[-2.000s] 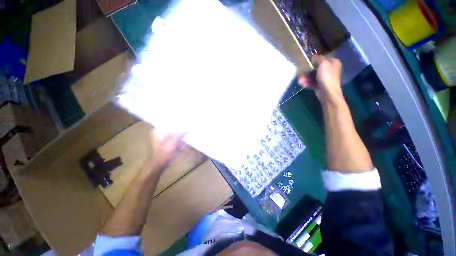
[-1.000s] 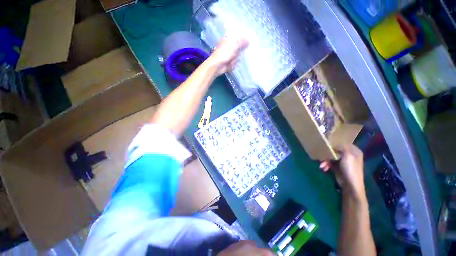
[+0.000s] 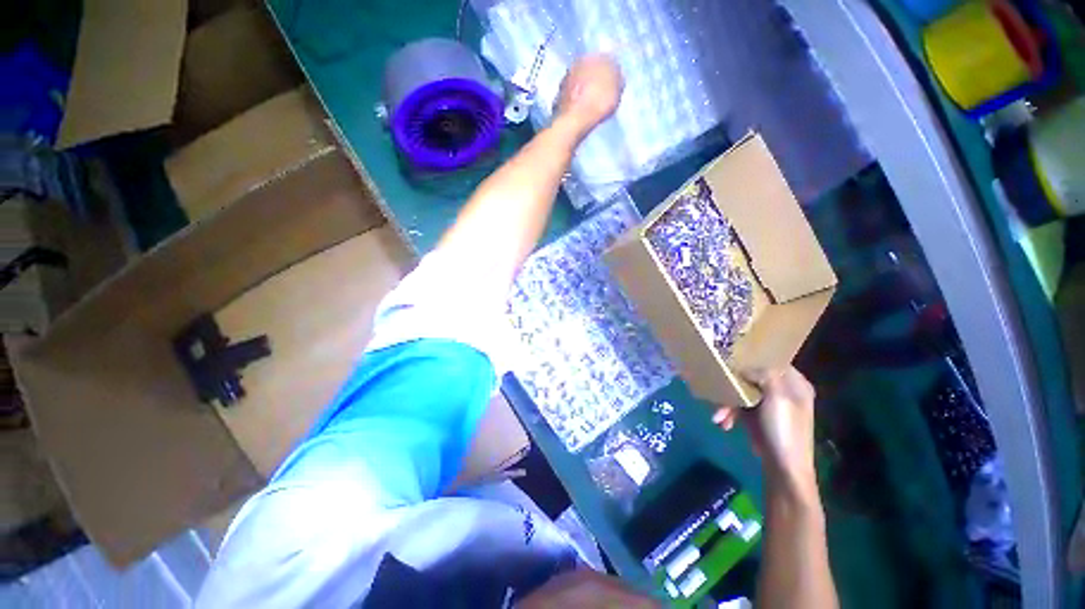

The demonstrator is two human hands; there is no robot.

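Observation:
My right hand [image 3: 779,416] grips the near edge of a small open brown carton [image 3: 666,312], tilted so its pile of shiny silver pieces [image 3: 714,274] shows. My left hand [image 3: 591,93] is closed like a fist over the stack of clear, plastic-wrapped blister trays [image 3: 660,89] at the far side; what it holds, if anything, cannot be told. A thin pale pointed item shows just left of it, unclear. A blister tray with rows of pockets [image 3: 583,345] lies on the green bench, partly behind the carton and my left sleeve.
A purple-rimmed round unit [image 3: 446,125] stands at the far bench corner. Loose silver pieces, a clear bag [image 3: 621,466] and a green-and-black fixture [image 3: 702,541] lie nearer. A large open carton [image 3: 113,393] holding a black part [image 3: 223,359] is left. A grey curved rail [image 3: 993,274] runs along the right.
The large bright sheet or tray held up earlier is now down at the far stack. The small carton has moved left over the bench tray and tilted. My left hand has shifted slightly over the stack.

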